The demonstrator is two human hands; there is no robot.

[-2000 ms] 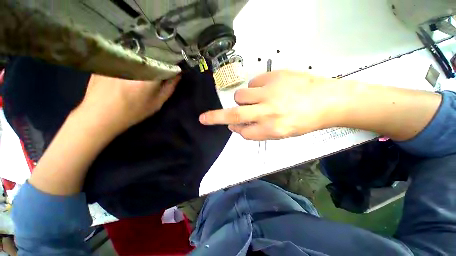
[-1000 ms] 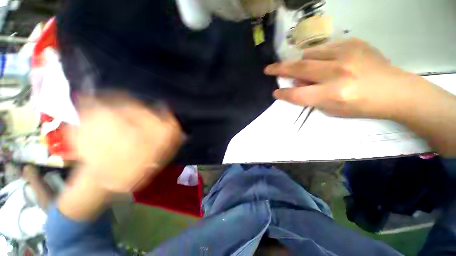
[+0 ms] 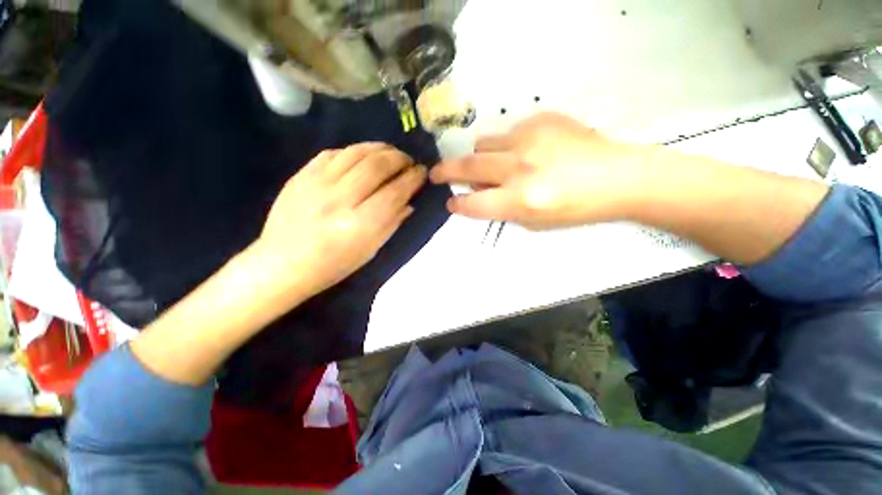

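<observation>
A large black garment piece (image 3: 203, 164) lies over the left of the white table and under the machine head (image 3: 319, 43); its left edge looks sheer. My left hand (image 3: 343, 208) lies flat on the cloth, fingertips near its right edge. My right hand (image 3: 532, 174) is at that edge from the right, fingertips touching the cloth; whether it pinches it is unclear. The yellow marks (image 3: 407, 111) by the presser foot are just above my fingertips. A small white piece (image 3: 456, 145) shows beside my right fingers. The needle point is not clearly visible.
A ribbed cream cylinder (image 3: 445, 103) sits beside the presser foot. A dark metal tool (image 3: 830, 116) lies at far right. A red basket (image 3: 60, 353) with white papers is at left. A dark red bin (image 3: 280, 445) and a black heap (image 3: 687, 338) are below the table edge.
My left hand has moved from beside the machine head, out left, then back onto the cloth near the right hand. The cloth is spread farther left. My right fingertips now reach the cloth edge.
</observation>
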